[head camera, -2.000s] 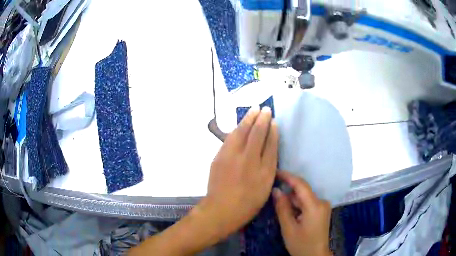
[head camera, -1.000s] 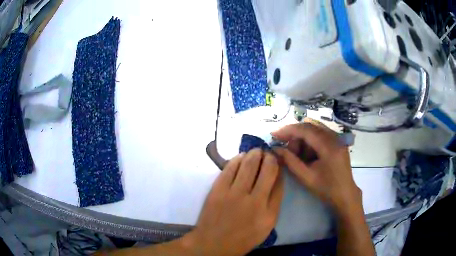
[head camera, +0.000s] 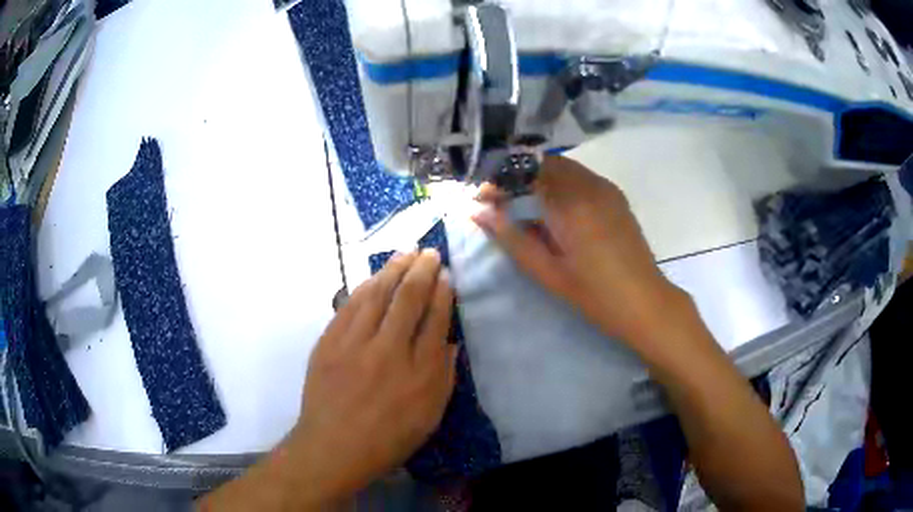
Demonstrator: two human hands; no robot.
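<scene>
A navy speckled strip [head camera: 469, 400] lies along the left edge of a pale grey cloth piece [head camera: 561, 370] in front of the sewing machine [head camera: 621, 95]. My left hand [head camera: 385, 350] lies flat on the strip, fingertips near its upper end, fingers close together. My right hand [head camera: 591, 240] is at the cloth's upper edge beside the presser foot area, thumb and forefinger close together at the edge. The machine head partly hides my right hand's fingers and the cloth's top edge.
A single navy strip [head camera: 165, 300] lies at the left, with overlapping strips [head camera: 40, 340] at the far left. A grey scrap [head camera: 85, 298] lies between them. Another strip [head camera: 345, 110] lies left of the machine head. A navy-grey bundle [head camera: 826, 240] is at the right.
The view has shifted. The grey cloth, bunched at its top under both hands a second ago, now lies spread out. My right hand has moved up beside the presser foot; my left hand remains on the strip.
</scene>
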